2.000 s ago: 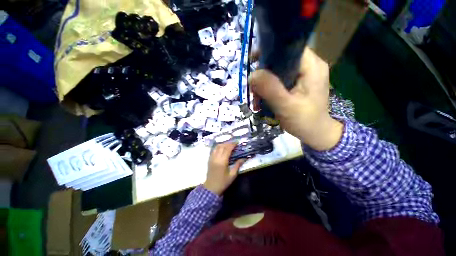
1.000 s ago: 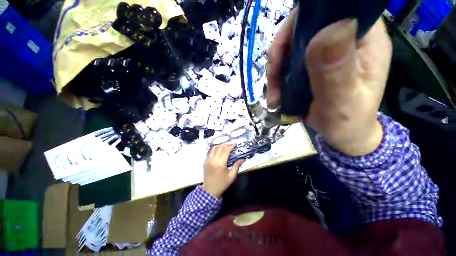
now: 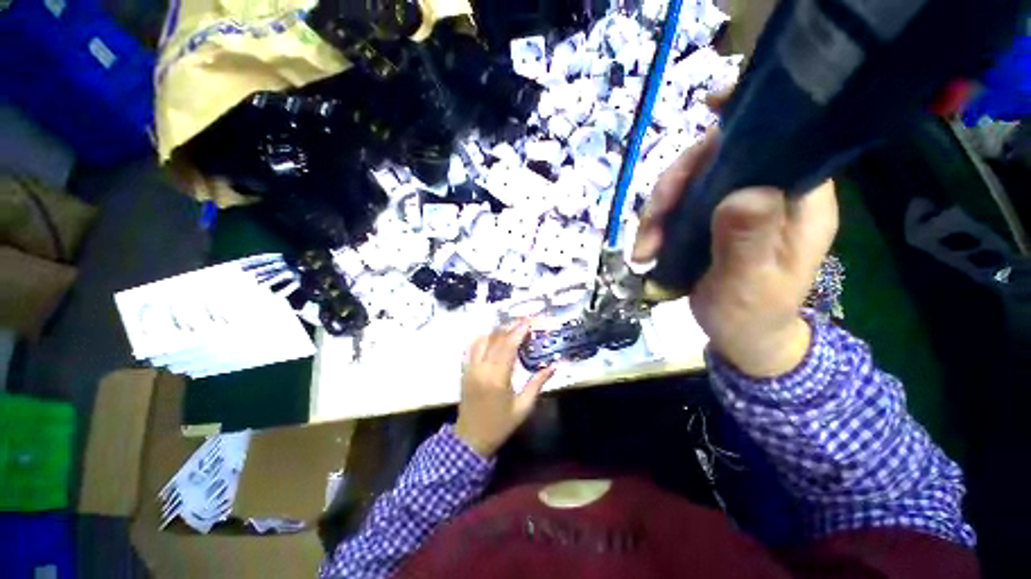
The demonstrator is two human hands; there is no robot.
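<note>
A black triple housing (image 3: 579,339) lies on the pale board (image 3: 418,379), dark side up. My left hand (image 3: 494,379) grips its left end between thumb and fingers. My right hand (image 3: 752,255) is wrapped around the thick dark handle of the power screwdriver (image 3: 780,124), with a blue line (image 3: 642,136) beside it. The screwdriver's metal nose (image 3: 616,283) is at the right part of the housing; whether it touches a screw cannot be told. A heap of white socket modules (image 3: 543,215) lies behind the housing.
A yellow sack (image 3: 243,68) spills black housings (image 3: 328,147) at the back left. Stacked white panels (image 3: 215,317) fan out left of the board. An open carton (image 3: 277,475) with white panels sits low left. A small silvery pile (image 3: 829,285) lies at the right bench edge. Blue and green crates stand far left.
The screwdriver handle now tilts toward the upper right, and my right hand has shifted with it. My left hand stays on the housing. The whole view has shifted slightly.
</note>
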